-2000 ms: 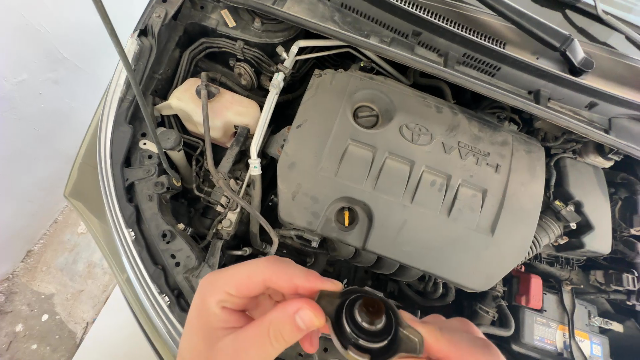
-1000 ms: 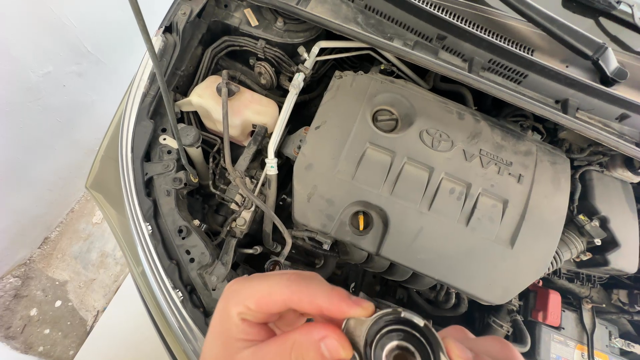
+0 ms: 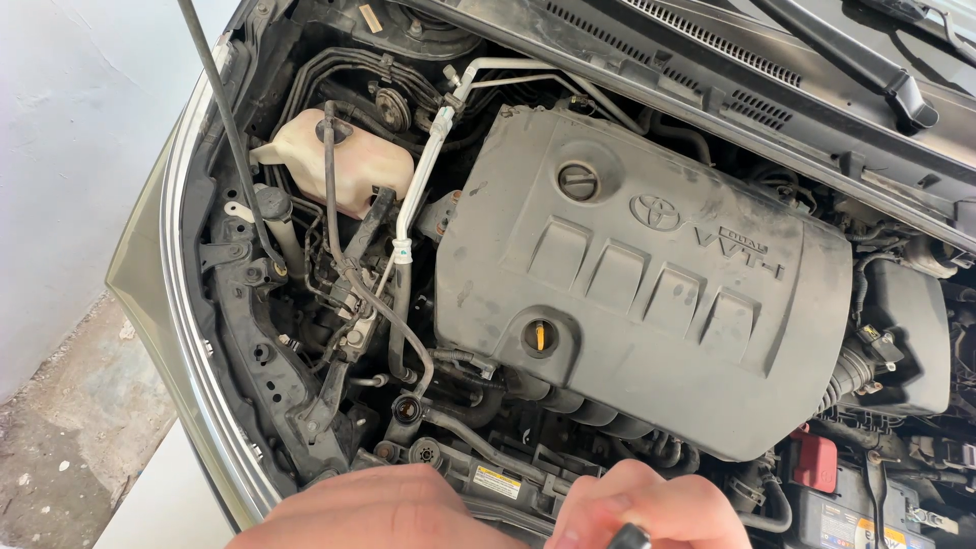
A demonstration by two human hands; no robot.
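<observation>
My left hand (image 3: pixel 381 509) is at the bottom edge, left of centre, its back toward the camera; its fingertips are out of view. My right hand (image 3: pixel 648 503) lies at the bottom, right of centre, with curled fingers around a small dark object with a shiny tip (image 3: pixel 630 537), mostly hidden. Above the left hand, the radiator filler neck (image 3: pixel 407 409) stands uncapped at the front of the engine bay. Behind both hands lies the grey plastic engine cover (image 3: pixel 640 282), with an oil filler cap (image 3: pixel 578 181) and a yellow dipstick handle (image 3: pixel 540 335).
The hood prop rod (image 3: pixel 229 122) rises at the left, beside a whitish coolant reservoir (image 3: pixel 351 164). A car battery (image 3: pixel 846 522) with a red terminal cover (image 3: pixel 814 460) sits at the lower right. Metal pipes and hoses run between the reservoir and engine cover. A wiper arm (image 3: pixel 846 57) crosses the top right.
Both hands have moved lower in the view. The round metal-rimmed part between them earlier is no longer visible as such. The open radiator neck now shows clearly.
</observation>
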